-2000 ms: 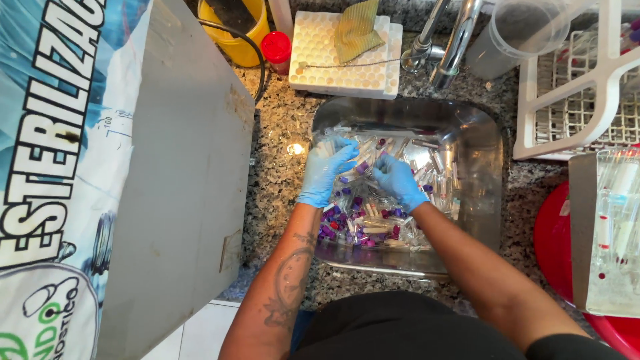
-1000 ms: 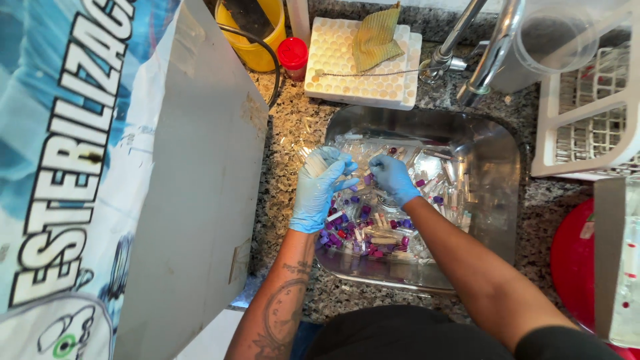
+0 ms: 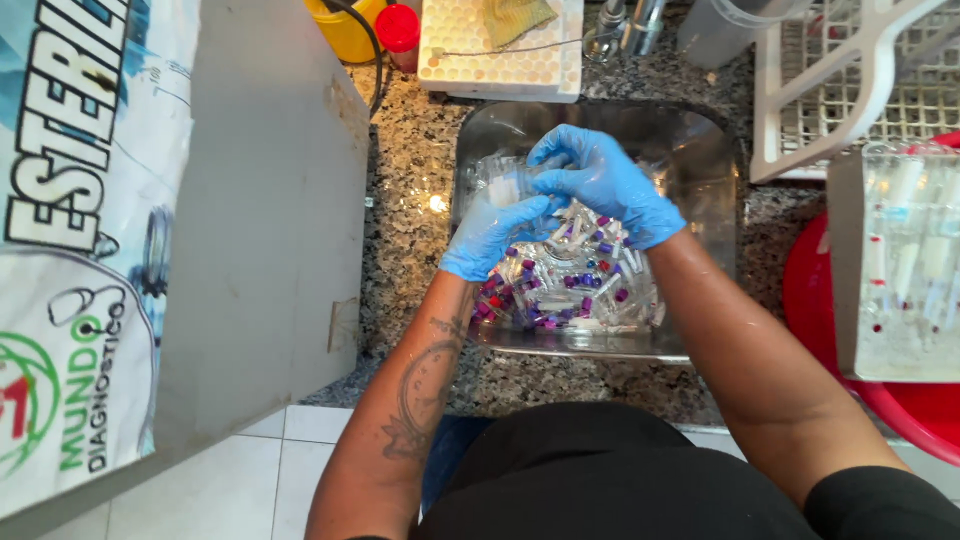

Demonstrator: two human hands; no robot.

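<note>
Both hands wear blue gloves and meet over the left part of a stainless steel sink [image 3: 694,300]. In my left hand [image 3: 499,229] is a bunch of clear tubes [image 3: 504,184], some with white labels. The curled fingers of my right hand [image 3: 600,180] touch the right end of that bunch; whether they grip a tube is hidden. Below the hands, a heap of clear tubes [image 3: 559,306] with loose purple caps [image 3: 621,295] and a few red ones lies in the sink.
A foam rack [image 3: 502,67] bearing a yellowish sponge [image 3: 517,19] stands behind the sink, beside the faucet [image 3: 641,26]. A red-capped jar [image 3: 397,30] is left of it. At right are a white rack [image 3: 814,90], a tray of tubes [image 3: 900,360] and a red basin [image 3: 806,277]. A grey cabinet [image 3: 270,225] borders the left.
My right hand has come over to my left hand at the bunch of tubes; one second ago the two hands were apart. The view has shifted somewhat.
</note>
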